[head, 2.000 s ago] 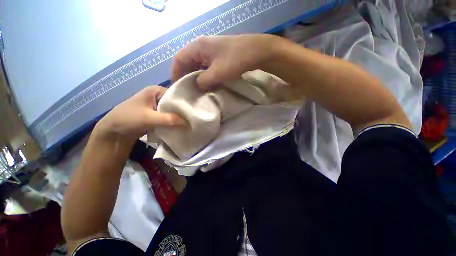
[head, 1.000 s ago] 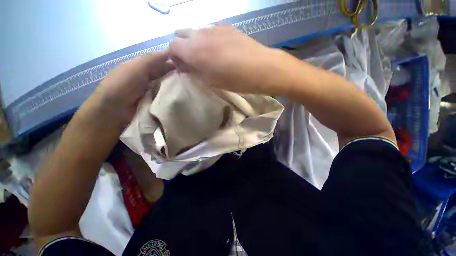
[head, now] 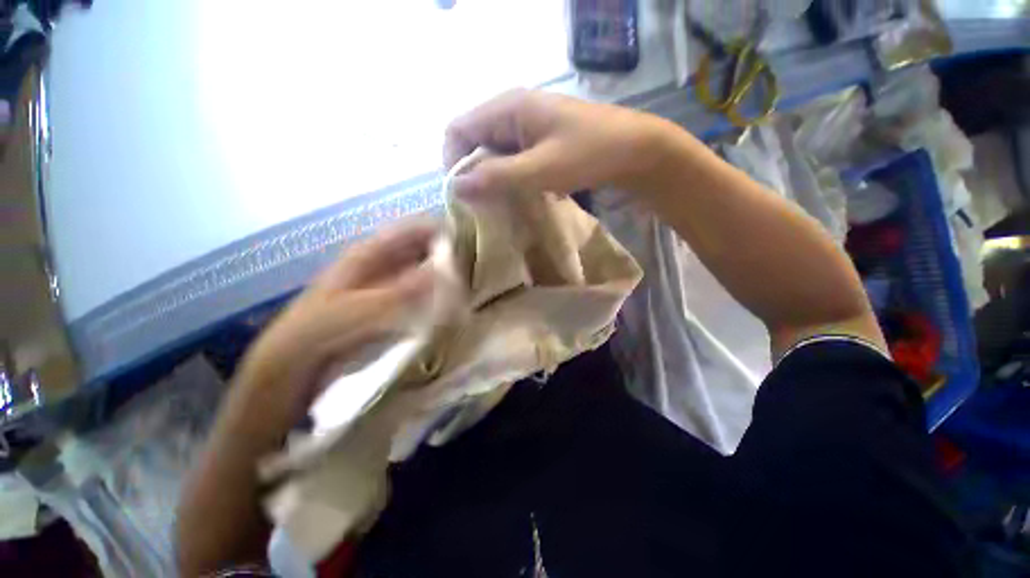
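Observation:
A cream garment piece (head: 542,322) with a frayed lower edge is held up in front of my chest, bunched and folded. My right hand (head: 525,147) grips its upper edge between thumb and fingers, where a narrow pale edge curls up. My left hand (head: 378,282) is blurred and lies against the left side of the cloth; its fingertips are partly hidden, so its grip is unclear. A part of the cloth hangs down at the lower left over my left forearm.
The white machine table (head: 147,147) with its ruler strip (head: 260,248) lies ahead. A phone (head: 604,34) and yellow-handled scissors (head: 736,81) lie at its back right. Pale cloth (head: 706,327) hangs at right beside a blue basket (head: 943,282) with red items.
My right hand has moved slightly right with the cloth's upper edge. My left hand has come away from it, lower down. The cloth has spread to the lower left. The phone has come into view.

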